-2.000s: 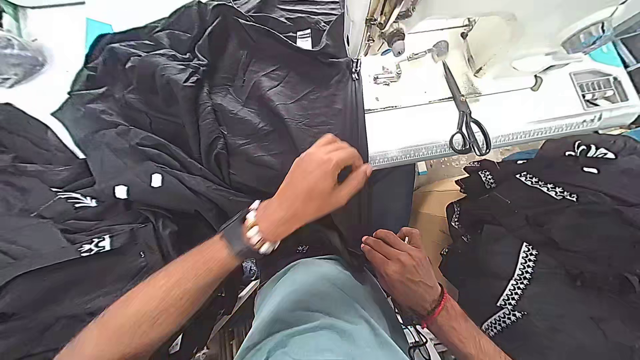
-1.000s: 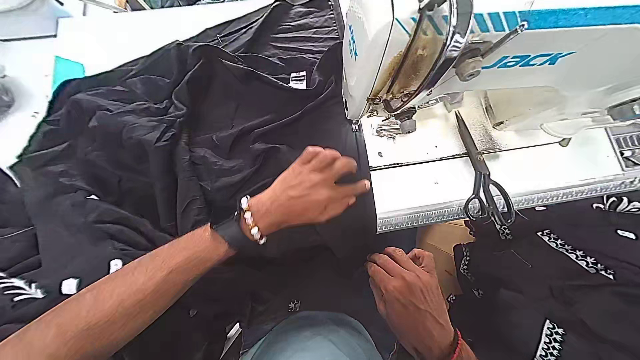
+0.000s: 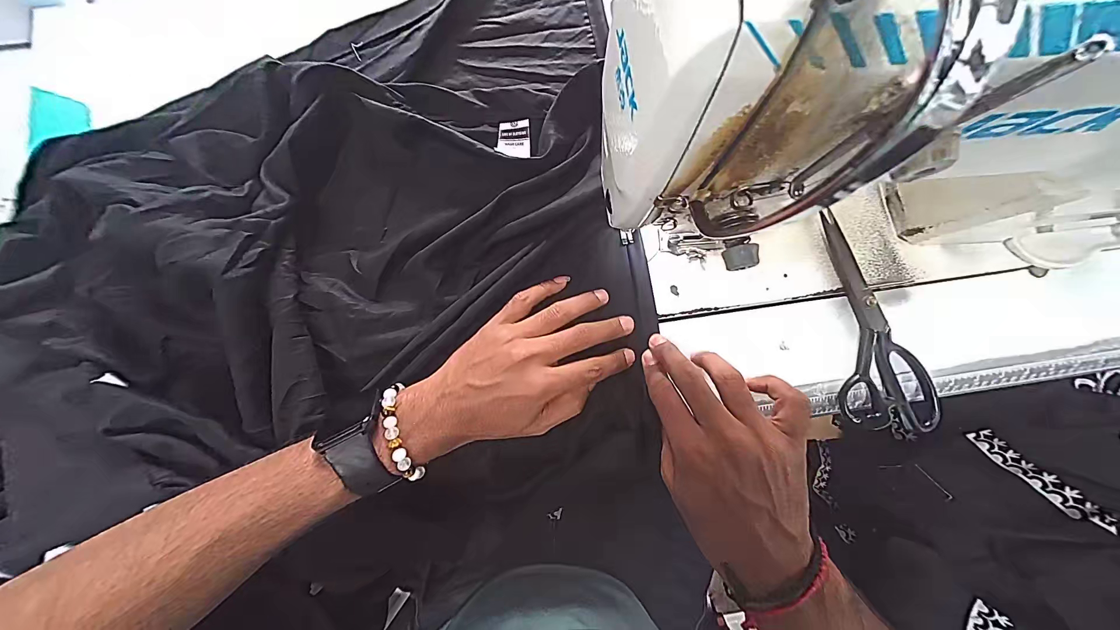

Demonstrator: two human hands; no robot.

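Black garment fabric [image 3: 420,227] with a white label [image 3: 514,138] spreads across the left and middle. Its right edge runs under the presser foot [image 3: 626,236] of a white Jack sewing machine [image 3: 678,96]. My left hand [image 3: 525,372] lies flat on the fabric with its fingers spread, holding nothing. Along the fabric's edge, below the presser foot, my right hand [image 3: 735,446] rests with its fingertips on the cloth; whether it pinches the edge is unclear. Black-handled scissors [image 3: 875,350] lie on the machine bed to the right.
More black fabric with white patterned trim [image 3: 1041,481] lies at the lower right. A ruler strip [image 3: 1006,376] follows the front edge of the white machine bed [image 3: 761,341]. My knee shows at the bottom centre.
My right hand has moved up to the fabric's edge beside the machine bed. My left hand's fingers, bent earlier, are now spread flat. The view has moved closer to the machine.
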